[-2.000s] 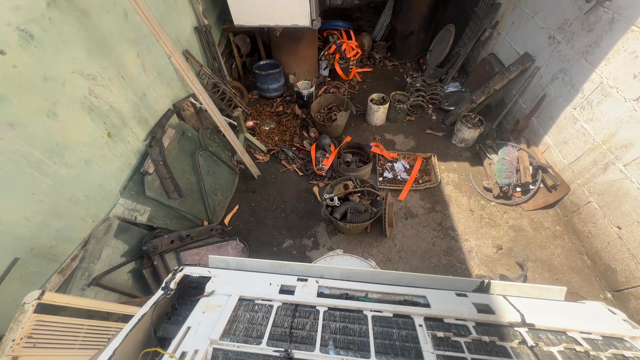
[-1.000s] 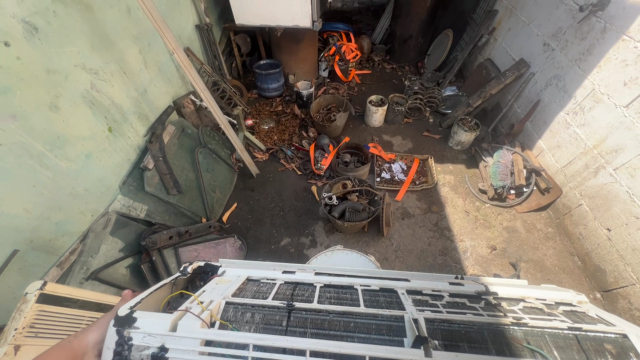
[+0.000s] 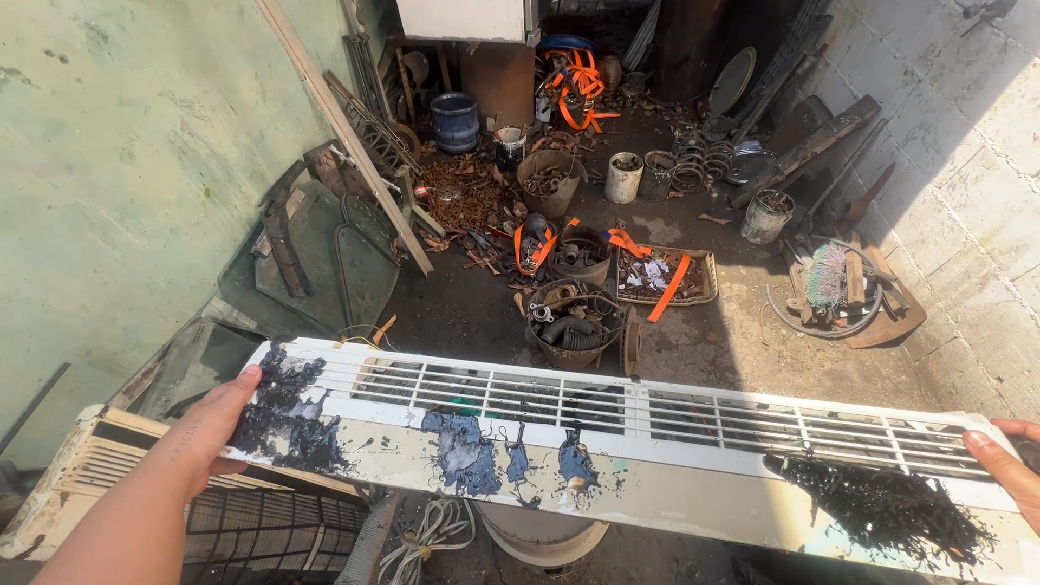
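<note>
A long white plastic air conditioner housing [image 3: 691, 487] with a slatted grille is held up across the lower view, slanting down to the right. Black tar-like stains cover its left end, middle and right part. My left hand [image 3: 207, 426] grips its left end, thumb on the face and fingers behind. At the right edge of the view my right hand [image 3: 1011, 467] holds the other end, only partly visible. Below the housing at lower left lies a cream slatted unit [image 3: 81, 479]. Beneath the middle are a bundled white cable [image 3: 431, 532] and a round white lid or tub [image 3: 543, 536].
Buckets of metal parts [image 3: 575, 325], a shallow tray [image 3: 707, 280] and orange straps [image 3: 581, 89] lie on the floor ahead. A wooden plank [image 3: 349, 134] leans at the left beside glass panels [image 3: 317, 260]. Coil springs [image 3: 703, 162] and wooden beams [image 3: 812, 146] stand near the block wall.
The housing has been raised and turned so its grille and stained face show, where filter-like mesh panels showed before. Both hands are now visible on it; earlier only the left was partly seen.
</note>
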